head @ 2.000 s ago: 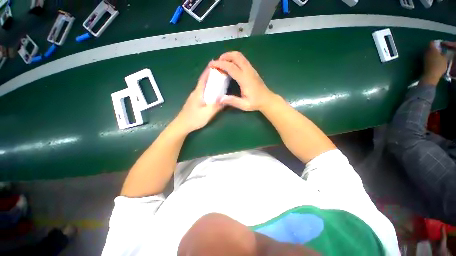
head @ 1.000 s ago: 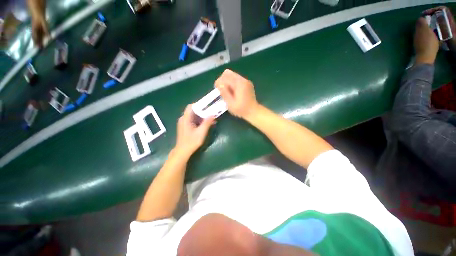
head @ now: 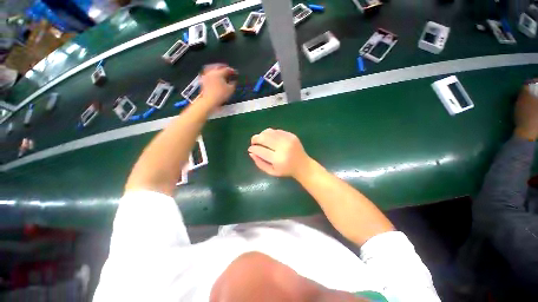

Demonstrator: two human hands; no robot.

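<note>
My left hand reaches over the belt, blurred, beside a half-assembled housing with a blue cylinder; whether it grips anything is unclear. My right hand is above the green ledge, fingers curled in, with nothing visible in it. Two white front covers lie on the ledge, partly hidden under my left forearm. A white unit with a dark opening lies on the belt beyond the post.
A grey post rises from the pale rail. Several housings with blue cylinders lie on the dark green belt. Another white case lies on the ledge at right, near a neighbour's arm.
The white piece between my hands is out of them. My left hand has moved forward over the belt. My right hand stays over the ledge, now curled. The view has shifted, showing more belt.
</note>
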